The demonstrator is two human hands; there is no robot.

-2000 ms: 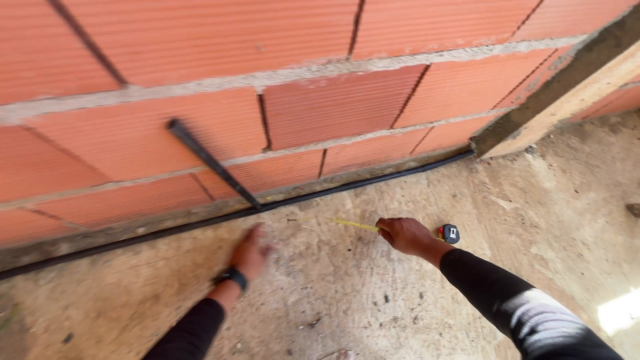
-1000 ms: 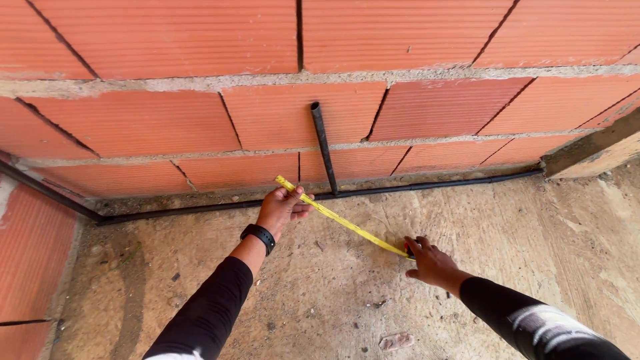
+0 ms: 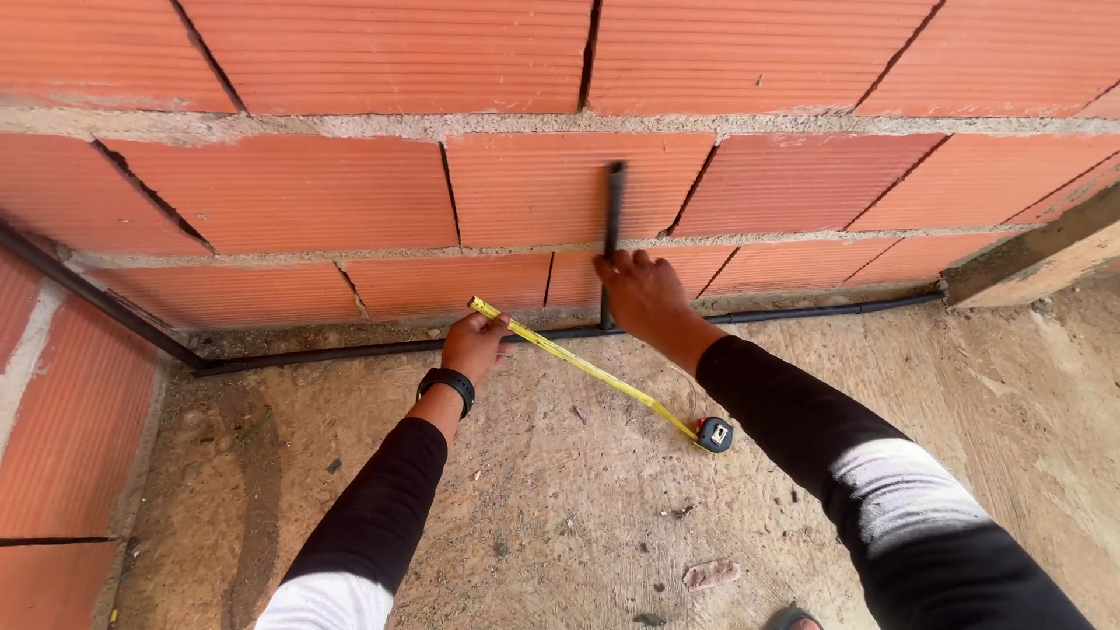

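Observation:
My left hand (image 3: 475, 347), with a dark watch at the wrist, pinches the yellow tape measure blade (image 3: 577, 363) close to its free end. The blade slants down right to the black tape measure case (image 3: 714, 434), which rests on the concrete floor. My right hand (image 3: 643, 293) is around the lower part of a short upright black pipe (image 3: 614, 206), whose open top stands in front of the brick wall. That pipe rises from a long black pipe (image 3: 328, 356) lying on the floor along the foot of the wall.
A wall of orange hollow clay bricks (image 3: 341, 192) runs across the view. At the left corner another black pipe (image 3: 96, 293) slants up beside a second brick wall (image 3: 66, 420). A concrete post (image 3: 1032, 254) stands at right. A broken fragment (image 3: 711, 575) lies near a foot (image 3: 796, 618).
My right hand has left the tape case and taken hold of the upright pipe. The case now lies on the floor. My left hand still holds the blade near its end.

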